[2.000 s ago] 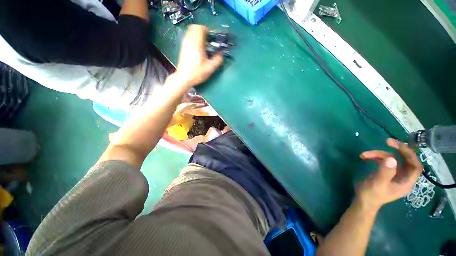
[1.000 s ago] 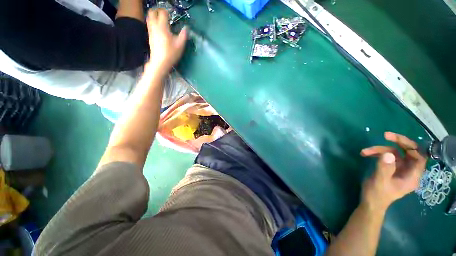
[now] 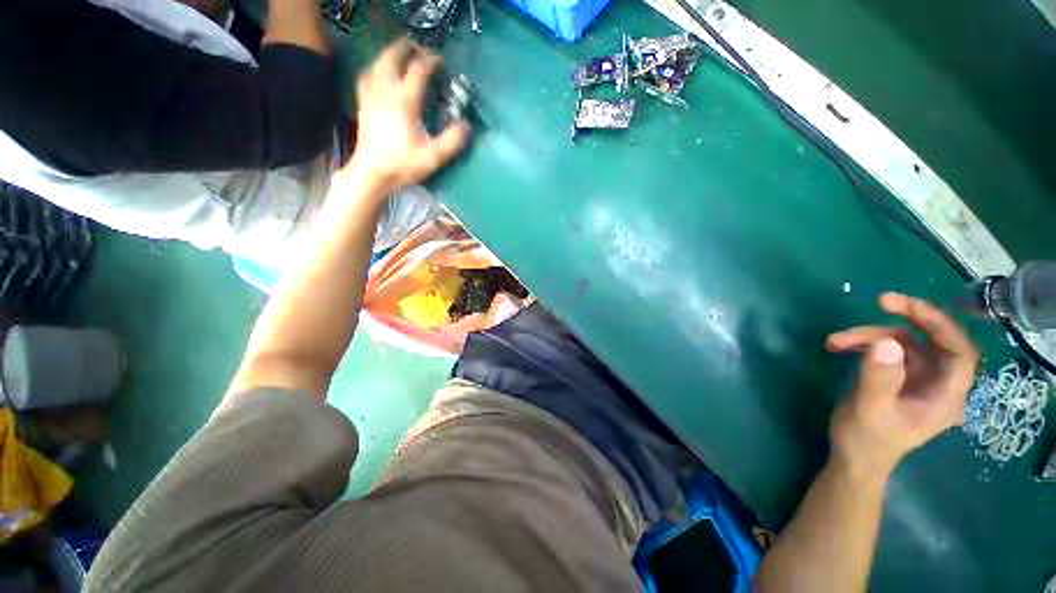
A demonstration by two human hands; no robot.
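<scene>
My left hand (image 3: 400, 122) is at the upper left of the green bench, with a small dark and silver circuit board assembly (image 3: 456, 102), blurred, between thumb and fingers. My right hand (image 3: 909, 376) is above the bench at the right, palm up, fingers loosely curled and apart, with nothing in it. A grey power tool (image 3: 1025, 297) lies just beyond its fingertips, cut off by the right edge. Several board assemblies (image 3: 603, 114) sit in a small group at the upper middle of the bench.
A blue bin (image 3: 567, 14) is at the top edge. More boards (image 3: 426, 14) lie beside a neighbour's arm (image 3: 232, 110). A black cord (image 3: 857, 174) runs along the pale rail (image 3: 915, 168). White rings (image 3: 1011, 415) lie near my right hand. An orange bag (image 3: 400, 272) is below the bench.
My left hand left the board group near the blue bin, went to the neighbour's side, and has come slightly right with a board. My right hand has barely moved. The view has shifted.
</scene>
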